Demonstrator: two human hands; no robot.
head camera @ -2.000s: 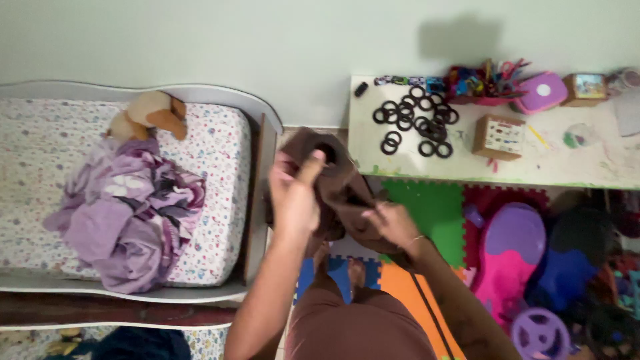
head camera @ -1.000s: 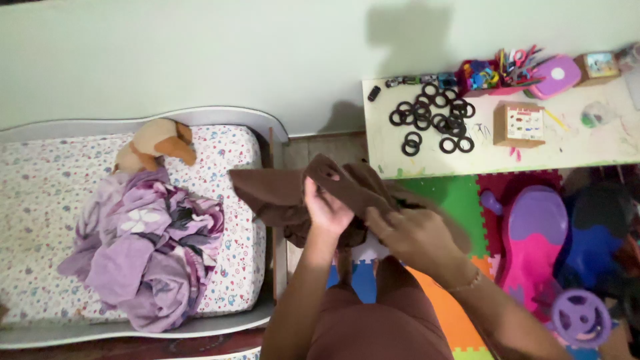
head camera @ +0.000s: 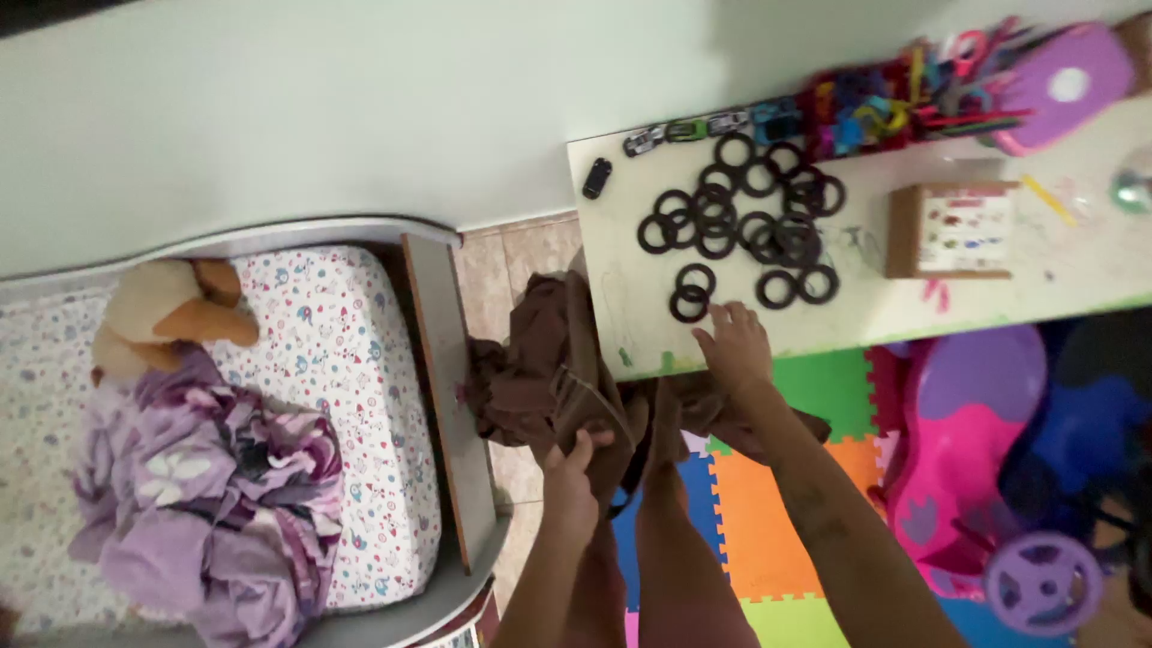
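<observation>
A bunched brown cloth [head camera: 540,387] hangs between the bed and the white table, with part of it along the table's front edge. My left hand [head camera: 576,459] grips a fold of this cloth near its eyelet-like opening. My right hand [head camera: 738,346] reaches over the table's front edge, its fingertips beside a pair of overlapping black rings [head camera: 691,303]; whether they touch is not clear. Several more black rings [head camera: 760,236] lie scattered and overlapping on the tabletop behind my right hand.
Toy cars [head camera: 688,130], a red bin of supplies [head camera: 864,108] and a small box [head camera: 954,231] stand on the table [head camera: 630,297]. At left, a bed [head camera: 378,504] holds a purple blanket [head camera: 207,504] and plush toy [head camera: 171,310]. A pink and purple ride-on toy [head camera: 963,450] sits on foam mats [head camera: 774,522].
My right hand has left the brown cloth and moved to the tabletop by the rings. My left hand still holds the cloth, which now hangs lower. The view has moved closer to the table.
</observation>
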